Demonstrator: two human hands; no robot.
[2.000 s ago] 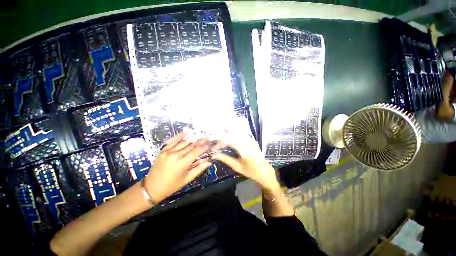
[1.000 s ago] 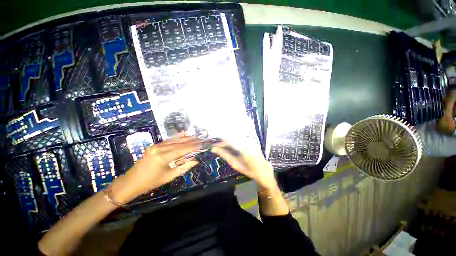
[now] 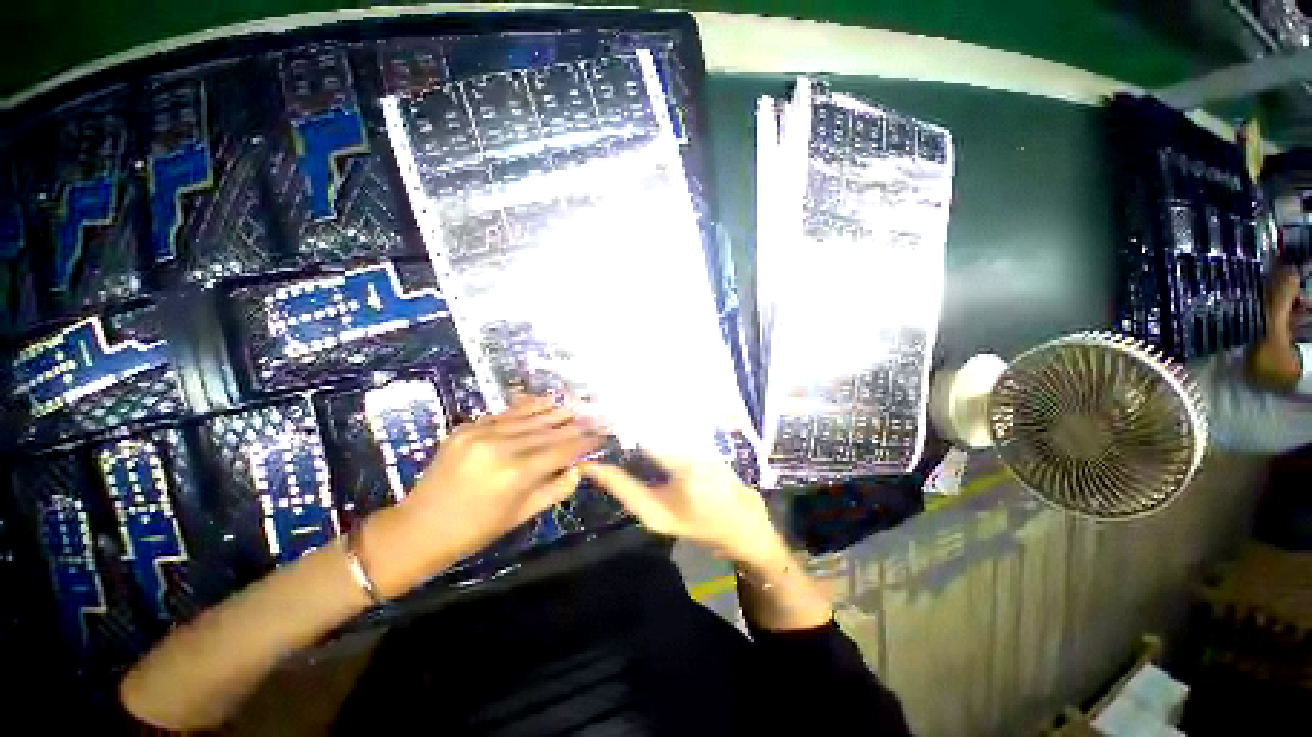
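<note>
A glossy adhesive sheet [image 3: 576,245] with a dark outlined grid and strong white glare lies over the right part of the black blister tray [image 3: 202,353]. My left hand [image 3: 504,468] is at the sheet's lower edge, fingers bent inward. My right hand [image 3: 691,497] meets it there, its thumb near my left fingertips. Glare and the fingers hide whether either hand grips the sheet or a small piece. Blue parts [image 3: 331,310] lie in the tray pockets on the left; some show rows of pale dots.
A sheet stack [image 3: 856,288] lies on the green surface [image 3: 1029,231] right of the tray. A beige desk fan [image 3: 1101,425] stands further right. Stacked black trays [image 3: 1194,231] are beyond it, with another person's arm [image 3: 1273,346] at the right edge. Cartons are at the lower right.
The lower end of the sheet has shifted and its top edge now sits slightly lower. My left hand's fingers have moved slightly right; the dark item seen between my fingertips no longer shows.
</note>
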